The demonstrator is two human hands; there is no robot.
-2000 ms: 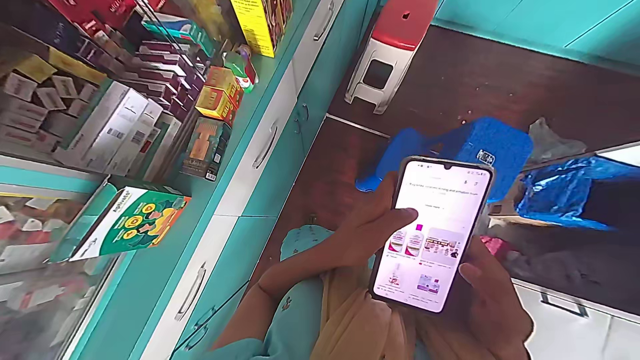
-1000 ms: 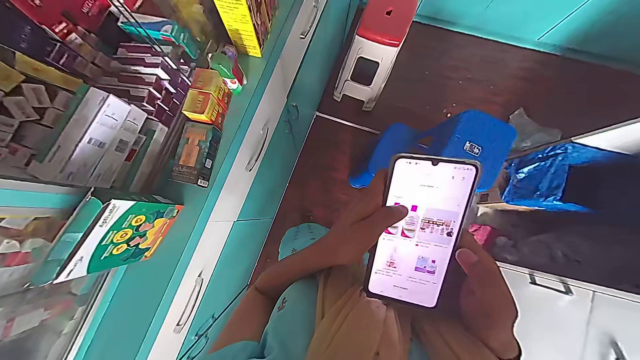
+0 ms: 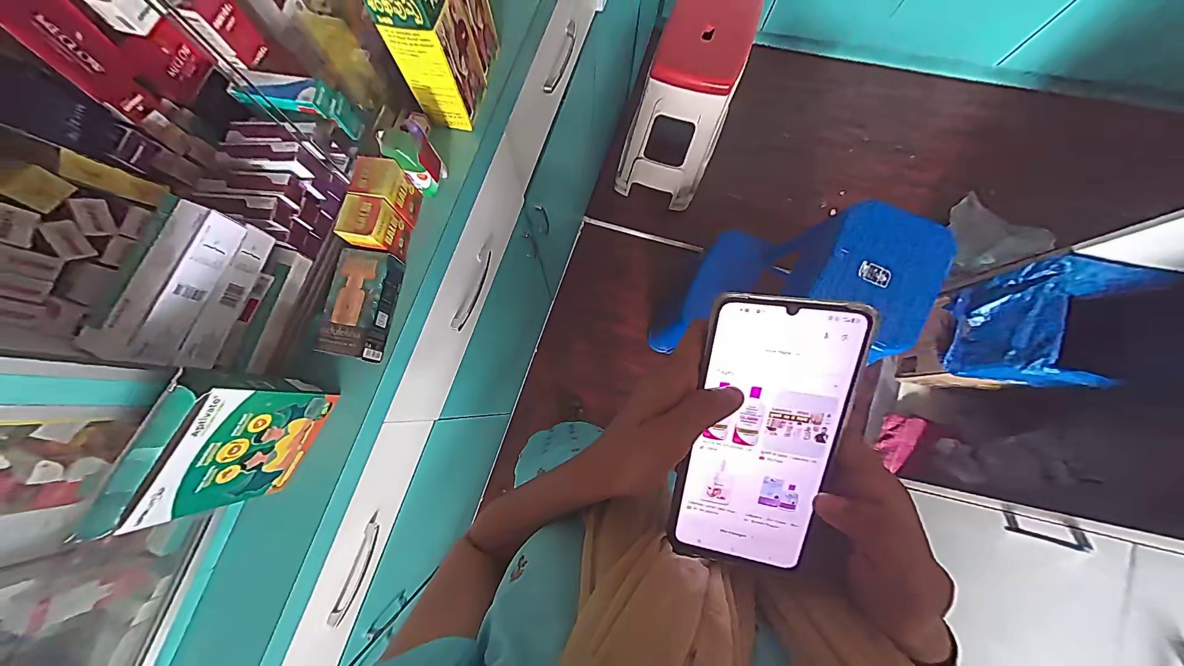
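Observation:
A smartphone with a lit screen showing pictures of product bottles and boxes is held upright over my lap. My left hand is at its left edge, the thumb lying over the screen's left side near a bottle picture; its other fingers are hidden behind the phone. My right hand grips the lower right side, thumb along the edge. Tan cloth and teal patterned clothing lie beneath the phone.
At left, a teal counter bears medicine cartons, yellow-red boxes and a green display box. A red-topped white stool and blue plastic object stand on the dark floor. White cabinets are at lower right.
The left thumb has moved down slightly from the upper part of the screen, and the pictures on the screen have shifted upward since two seconds ago. Both hands keep the phone.

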